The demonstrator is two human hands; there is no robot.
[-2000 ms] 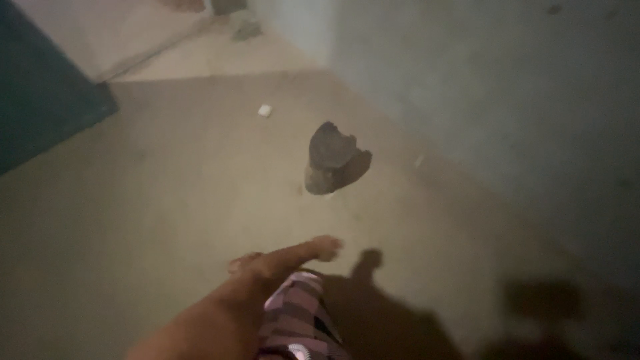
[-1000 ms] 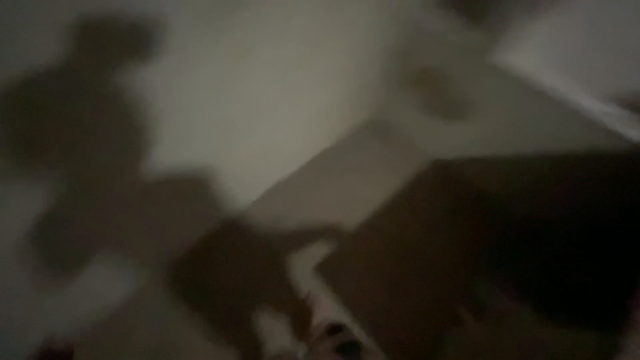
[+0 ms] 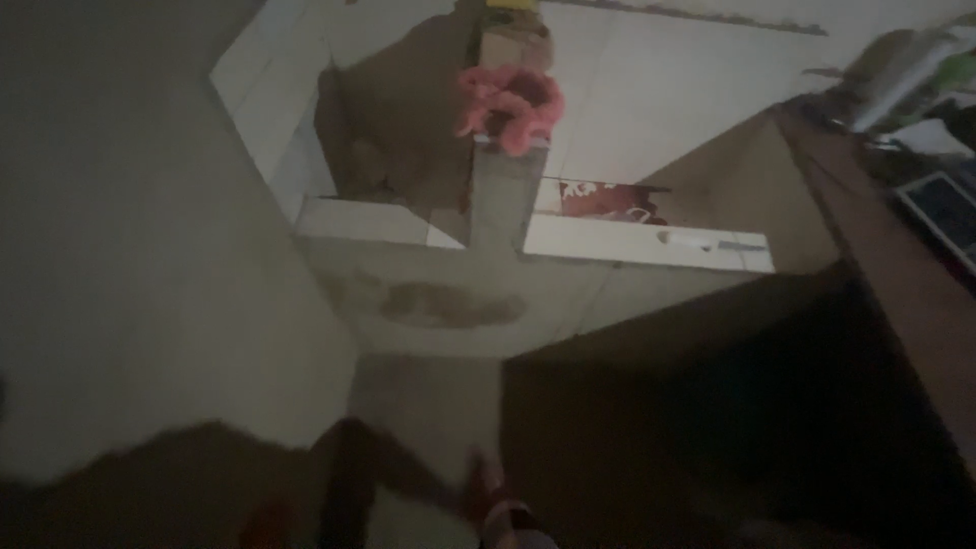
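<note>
Neither of my hands can be made out in this dark, blurred view. A dim reddish blur (image 3: 267,526) at the lower left edge is too unclear to name. At the bottom centre shows a blurred shape (image 3: 496,496), perhaps a foot or a clothed leg. Ahead, a fluffy pink object (image 3: 515,107) lies at the far end of a narrow grey strip (image 3: 507,194). A pale ledge (image 3: 648,244) runs to the right of this strip, with a small elongated item on it. Another pale ledge (image 3: 366,221) is to the left.
A plain wall (image 3: 137,229) rises on the left. A large dark surface or shadow (image 3: 686,427) fills the lower right. Beyond a brownish edge (image 3: 877,252) on the right are a dark framed panel (image 3: 945,213) and cluttered items. A red patterned item (image 3: 610,200) lies behind the right ledge.
The view has swung far from the floor with the dark object to the ledges and pink object. The arm and hand seen two seconds ago can no longer be made out.
</note>
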